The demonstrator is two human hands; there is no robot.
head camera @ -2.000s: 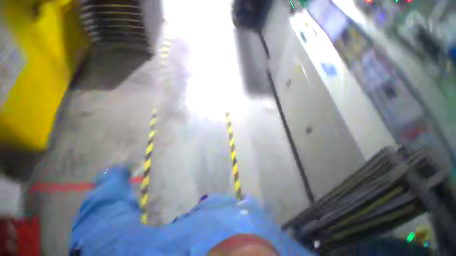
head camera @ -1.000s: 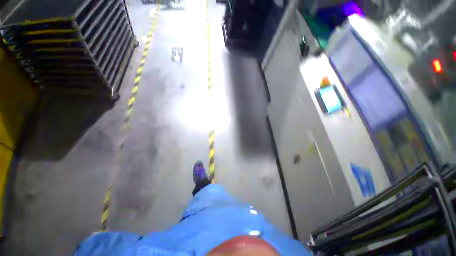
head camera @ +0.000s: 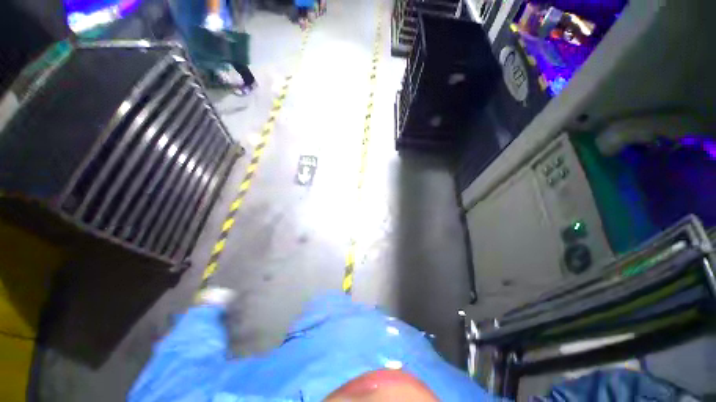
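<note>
My left hand (head camera: 213,296), in a white glove, shows small and blurred at the end of the light blue sleeve at lower left; its fingers cannot be made out. My right hand is not in view. A metal-framed rack (head camera: 597,294) with stacked dark and green-yellow layers stands close at lower right, cut off by the picture's edge. No contact between a hand and the rack shows.
Yellow-black floor lines (head camera: 253,165) bound an aisle ahead. A slatted metal trolley (head camera: 149,149) stands left, a black cabinet (head camera: 447,82) ahead right, and a grey machine (head camera: 534,228) at right. A person (head camera: 206,35) is at upper left. Blue fabric (head camera: 620,386) shows at bottom right.
The view has moved forward along the aisle. The machine with round controls and the black cabinet are nearer. The rack stays at lower right. My left hand has come into view since one second ago.
</note>
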